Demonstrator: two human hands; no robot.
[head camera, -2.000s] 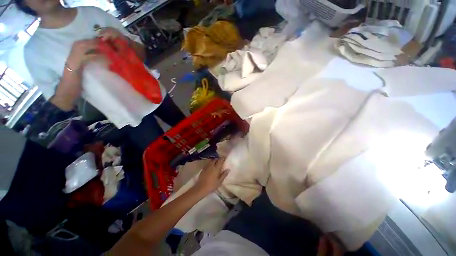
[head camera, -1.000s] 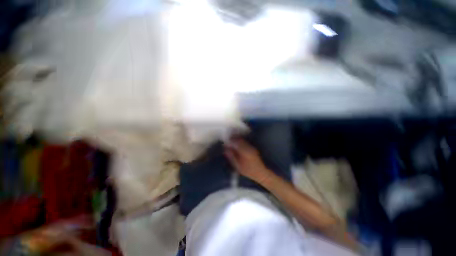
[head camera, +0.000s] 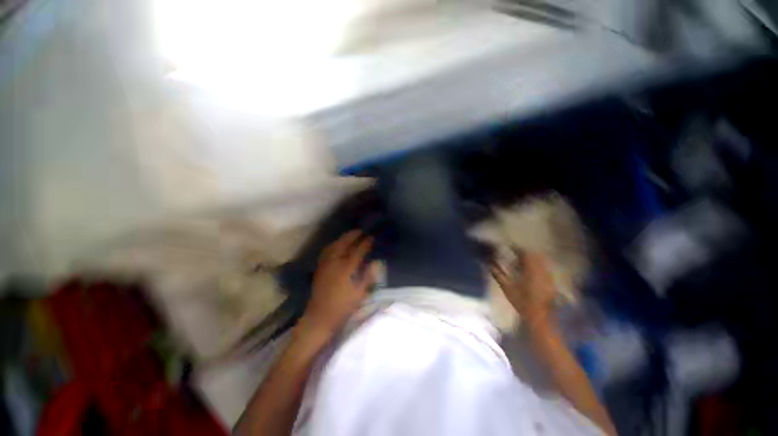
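Note:
The frame is blurred. Cream cloth (head camera: 183, 170) drapes over the table at the left and hangs down toward my lap. My left hand (head camera: 343, 277) is over my dark-clothed lap, fingers apart, beside the hanging cloth, with no thing visible in it. My right hand (head camera: 522, 281) is at the right side of my lap, against a cream cloth piece (head camera: 546, 234); whether its fingers grip the cloth cannot be made out.
The table's grey front edge (head camera: 478, 94) with blue trim runs across above my lap. Bright lamp glare covers its upper left. A red crate (head camera: 115, 349) stands at lower left. Blurred pale items (head camera: 691, 243) lie in the dark area at right.
The view has swung from the standing person and crate down to my lap. My left hand has come from the crate side to my lap; my right hand has moved right to the cream cloth.

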